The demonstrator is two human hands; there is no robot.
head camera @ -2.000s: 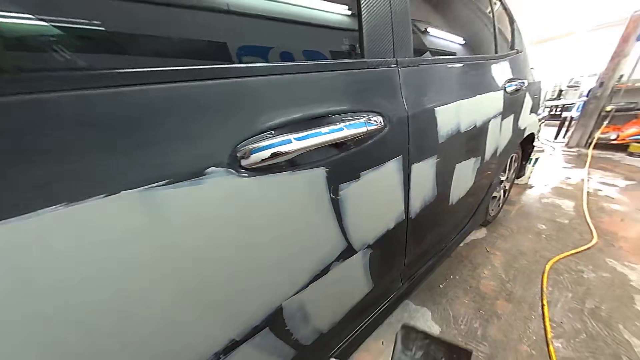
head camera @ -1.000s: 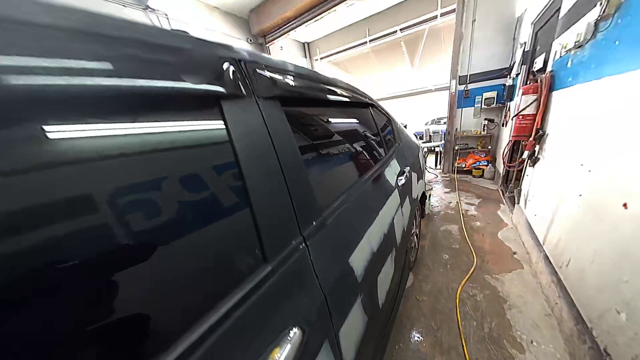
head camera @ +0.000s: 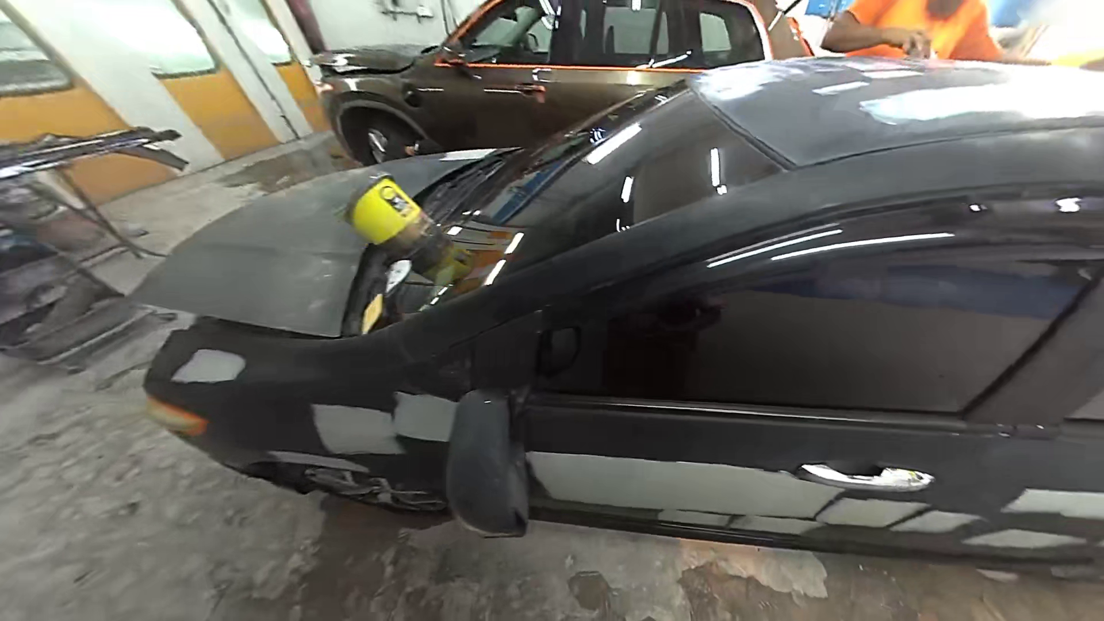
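Note:
Neither my left hand nor my right hand is in view. Before me stands a dark car with grey patches of filler or primer [head camera: 673,483] along its front door and fender. A yellow-labelled can or tub [head camera: 385,210] rests at the base of the windshield [head camera: 630,181], beside the matte hood [head camera: 267,246]. The side mirror [head camera: 488,464] juts out near the door's front edge. Further right on the door is a chrome door handle [head camera: 867,476].
A brown SUV [head camera: 552,95] stands beyond the car. Behind the roof, a person in orange [head camera: 927,30] is partly visible. A stand with dark parts [head camera: 78,250] is at the left, near yellow and white panels [head camera: 52,112]. The concrete floor [head camera: 198,535] looks stained.
The view has swung from the car's side and the aisle with the yellow hose to its front end, windshield and hood.

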